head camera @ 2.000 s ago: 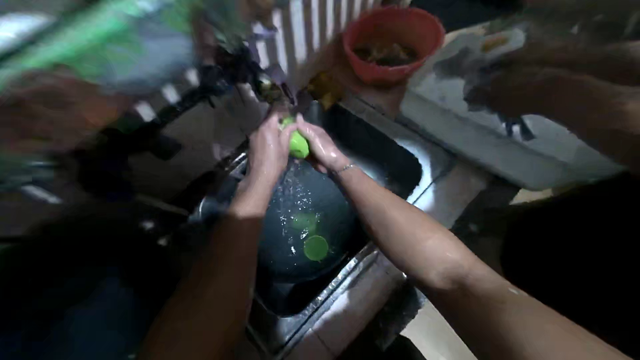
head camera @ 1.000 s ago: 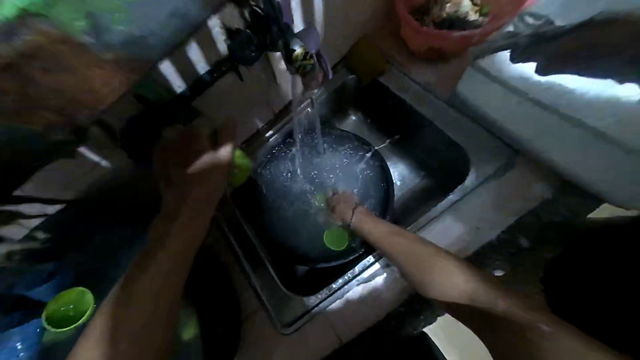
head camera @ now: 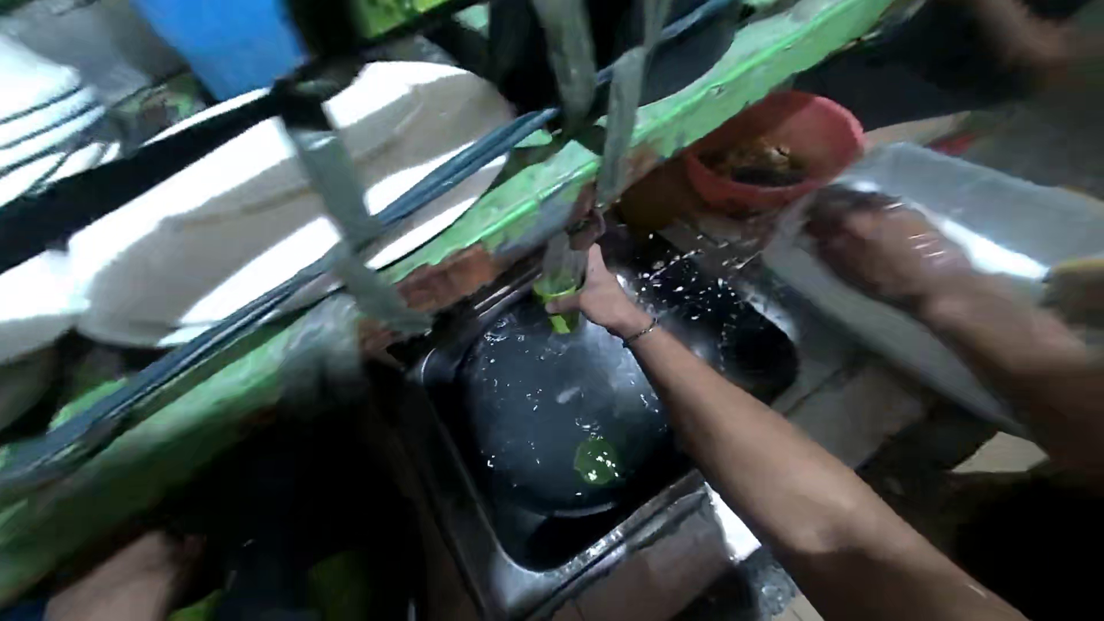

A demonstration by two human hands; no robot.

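Observation:
My right hand [head camera: 599, 297], with a thin bracelet at its wrist, holds a green cup [head camera: 561, 302] under running water at the faucet. Below it, a dark round basin [head camera: 552, 405] full of water sits in the steel sink [head camera: 509, 561], with another green item [head camera: 596, 459] in the water. My left hand [head camera: 129, 573] is low at the left edge, blurred and partly in shadow; its fingers cannot be made out. Dim green shapes lie close to it.
A red plastic bowl [head camera: 849, 138] with food scraps stands behind the sink. Another person's hand [head camera: 880, 241] is over a pale plastic tub [head camera: 992, 185] at right. A green ledge [head camera: 517, 198] crosses behind, with large white dishes [head camera: 414, 129] beyond it.
My right hand has moved from inside the basin up to the water stream and now holds a green cup there. My left hand has moved down to the lower left. The view has shifted strongly.

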